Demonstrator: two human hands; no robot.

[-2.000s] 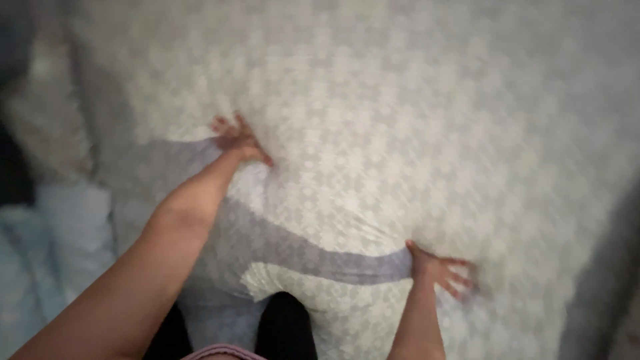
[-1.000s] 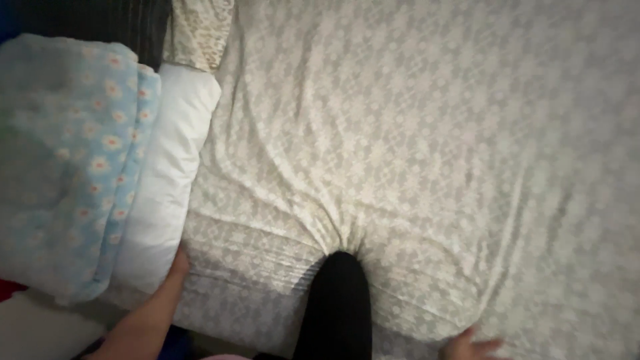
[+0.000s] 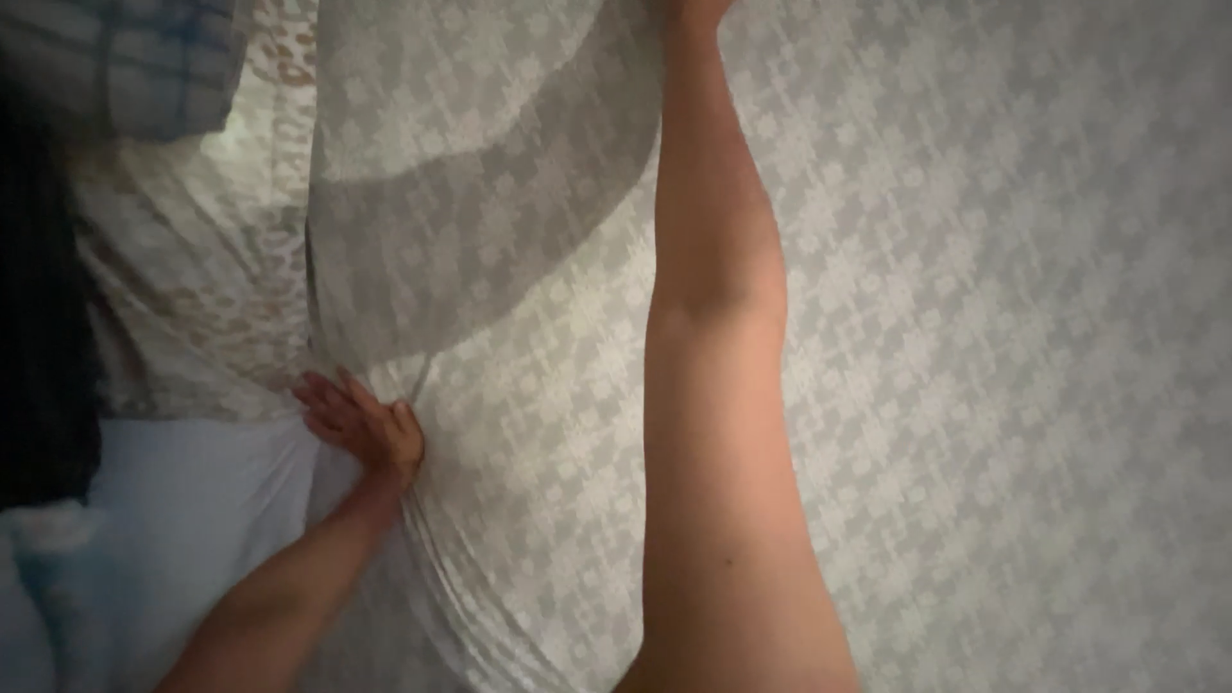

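Note:
A pale grey bed sheet with a light flower pattern (image 3: pixel 924 385) covers most of the view. My left hand (image 3: pixel 366 423) presses flat on the sheet's left edge, fingers spread, beside a pillow in a spotted cream and brown case (image 3: pixel 212 279). Creases in the sheet run from that hand down to the lower middle. My right arm stretches up across the sheet, and my right hand (image 3: pixel 698 12) is mostly cut off by the top edge, so its fingers are hidden. A curved arm shadow lies on the sheet between the two hands.
A white pillow or folded cloth (image 3: pixel 202 500) lies at the lower left, with a light blue fabric (image 3: pixel 48 577) at the corner. A blue and grey checked cloth (image 3: pixel 125 67) rests at the top left, above a dark item (image 3: pixel 38 318) along the left side.
My left hand has moved from beside the white pillow up to the spotted one. My right arm, low in view a second ago, now reaches far forward. The view has shifted, and my leg is out of sight.

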